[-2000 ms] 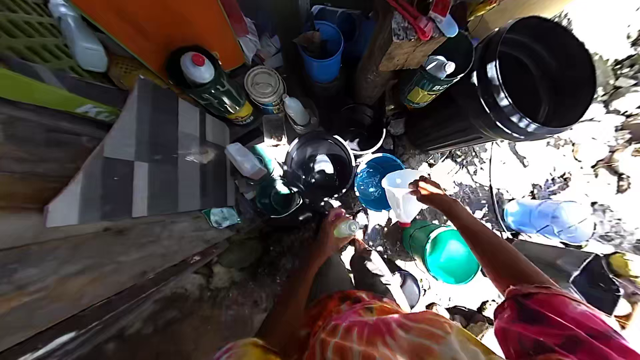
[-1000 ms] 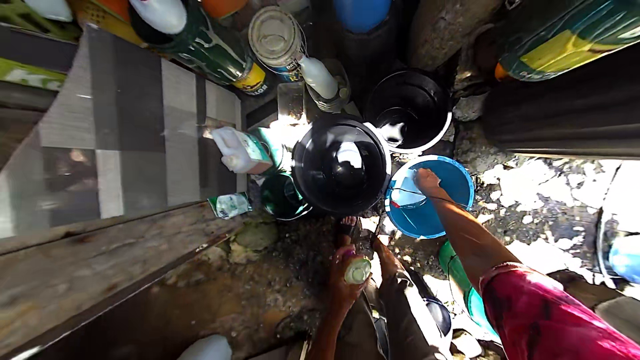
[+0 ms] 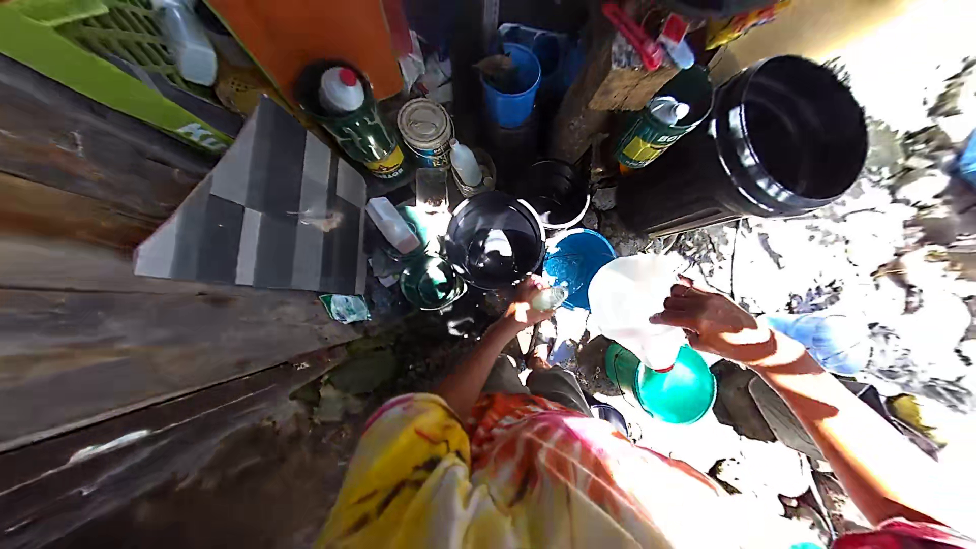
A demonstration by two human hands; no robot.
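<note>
My left hand (image 3: 526,300) is closed around a small clear bottle (image 3: 549,298), in front of a black basin (image 3: 496,240). In my right hand (image 3: 705,316) is the edge of a translucent white plastic container (image 3: 634,303), whose lower end shows a red part. That container is over the gap between a blue basin (image 3: 579,263) and a green bucket (image 3: 675,387), partly hiding both. The exact kind of the white container cannot be told.
A big black barrel (image 3: 801,137) lies at the upper right. Left stands a checkered board (image 3: 290,206) beside wooden planks (image 3: 152,351). A lidded can (image 3: 425,130), a blue bucket (image 3: 512,88) and a dark bucket (image 3: 560,194) stand behind the basins. A clear blue-tinted container (image 3: 827,339) lies right.
One second ago my right hand was down in the blue basin; now it is to the right, holding the white container up. The bottle stays in my left hand. The view has shifted.
</note>
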